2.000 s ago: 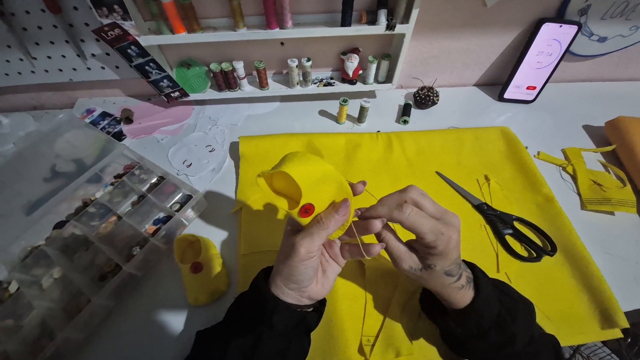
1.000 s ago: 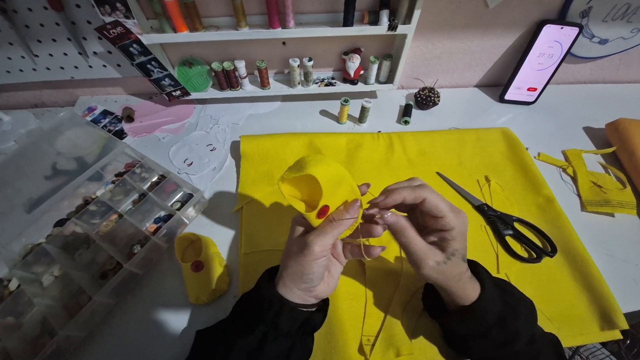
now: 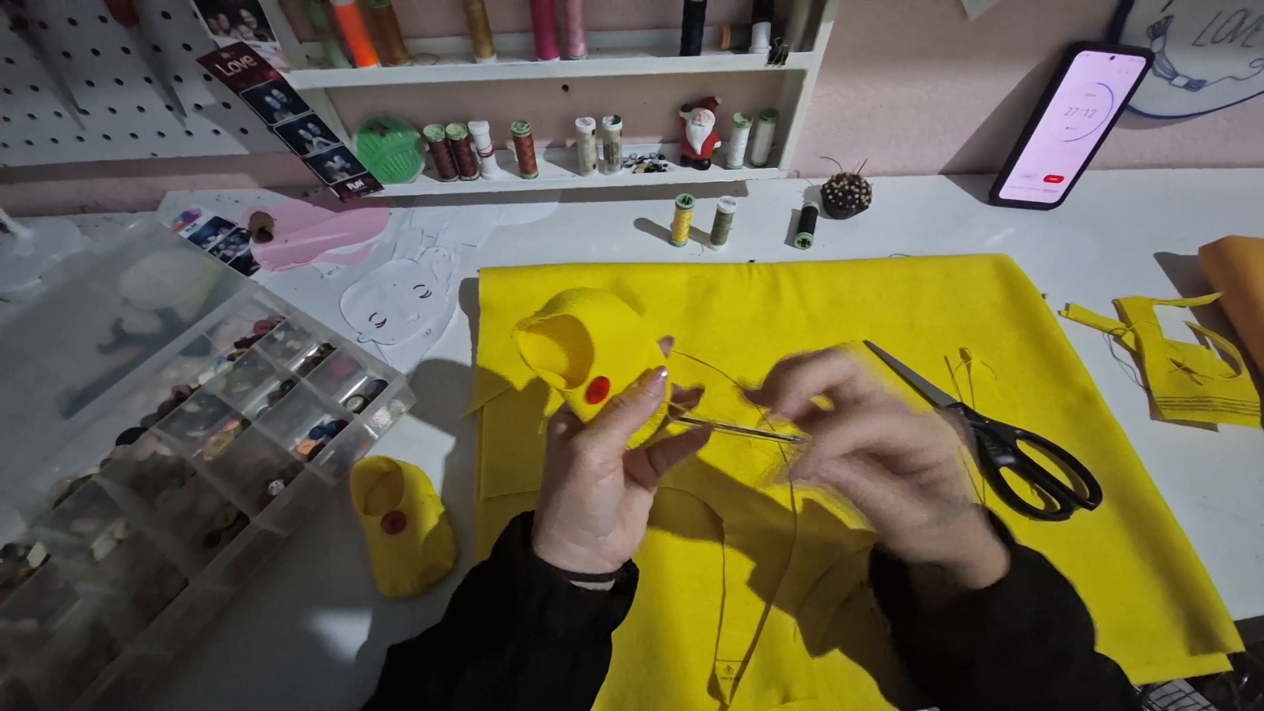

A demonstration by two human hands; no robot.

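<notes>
My left hand (image 3: 602,474) grips a small yellow felt shoe (image 3: 632,341) with a red button (image 3: 597,390) on its side, its opening turned to the left. My right hand (image 3: 869,444), blurred, is to the right of the shoe, its fingers around thread and the end of a thin needle-like piece (image 3: 736,428) that reaches to the shoe; what exactly the fingertips pinch is unclear. Thread runs from the shoe and down over the yellow felt sheet (image 3: 889,296). A second yellow felt shoe (image 3: 420,523) with a red button stands at the left. Black-handled scissors (image 3: 1037,474) lie right of my right hand.
A clear compartment box of buttons (image 3: 336,484) lies open at the left. Thread spools (image 3: 682,219) and a dark pincushion (image 3: 846,195) are behind the felt. A phone (image 3: 1071,123) leans on the wall below a shelf of spools (image 3: 553,183). Yellow felt scraps (image 3: 1175,365) lie at the right.
The shoe is tilted differently in my left hand. My right hand has moved off to the right from beside the shoe, and the long thin piece now shows between the hands.
</notes>
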